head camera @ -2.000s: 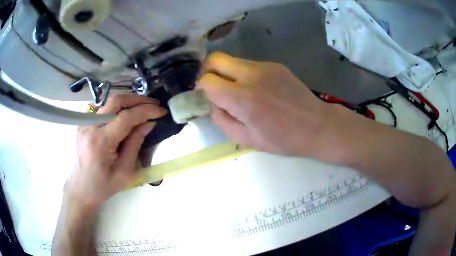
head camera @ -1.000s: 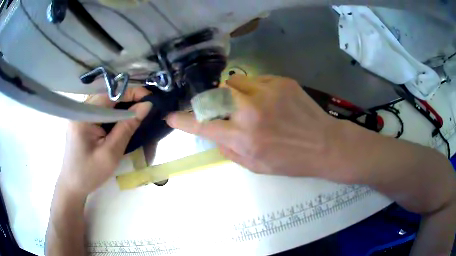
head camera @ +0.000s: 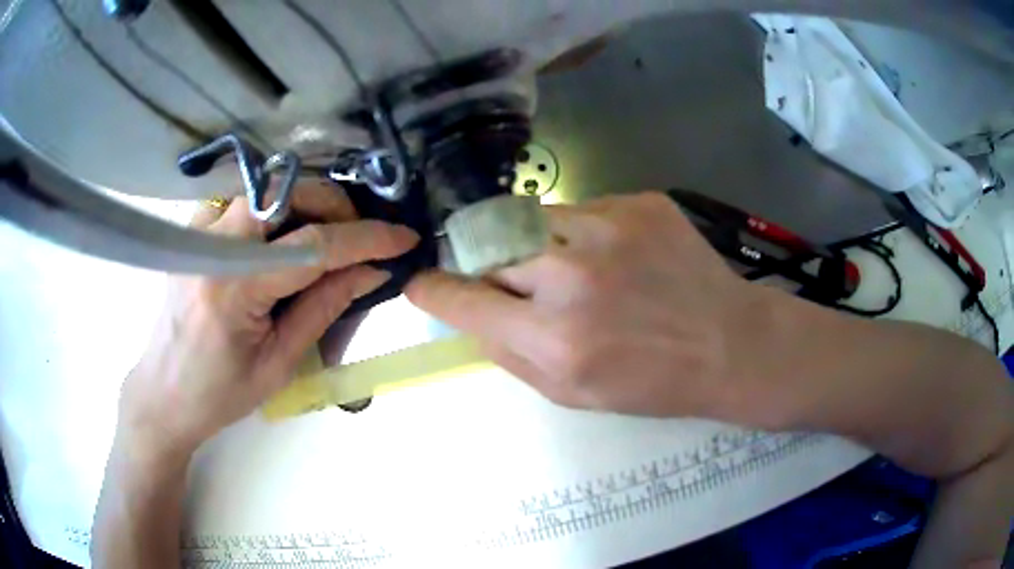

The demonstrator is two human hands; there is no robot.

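Observation:
A dark fabric piece (head camera: 389,287) lies at the needle area, mostly hidden by my hands and the machine. My left hand (head camera: 239,322) pinches it from the left, thumb and fingertips on the cloth. My right hand (head camera: 623,300) is right of it, index fingertip at the fabric's right edge, other fingers behind the white cylindrical part (head camera: 495,236); whether it grips the fabric cannot be told. The needle itself is hidden. The yellow tape (head camera: 384,372) lies in front of the fabric on the white table.
The sewing machine head (head camera: 367,56) hangs above my hands, with bent wire thread guides (head camera: 261,183). Red-and-black snips (head camera: 778,247) lie behind my right wrist, a second red-and-black tool (head camera: 954,258) farther right, near a white cloth (head camera: 851,122). A printed ruler (head camera: 667,472) runs along the front.
Since one second ago my left fingers have moved right along the fabric toward the needle area. My right hand has shifted slightly right and down, showing more of the round plate.

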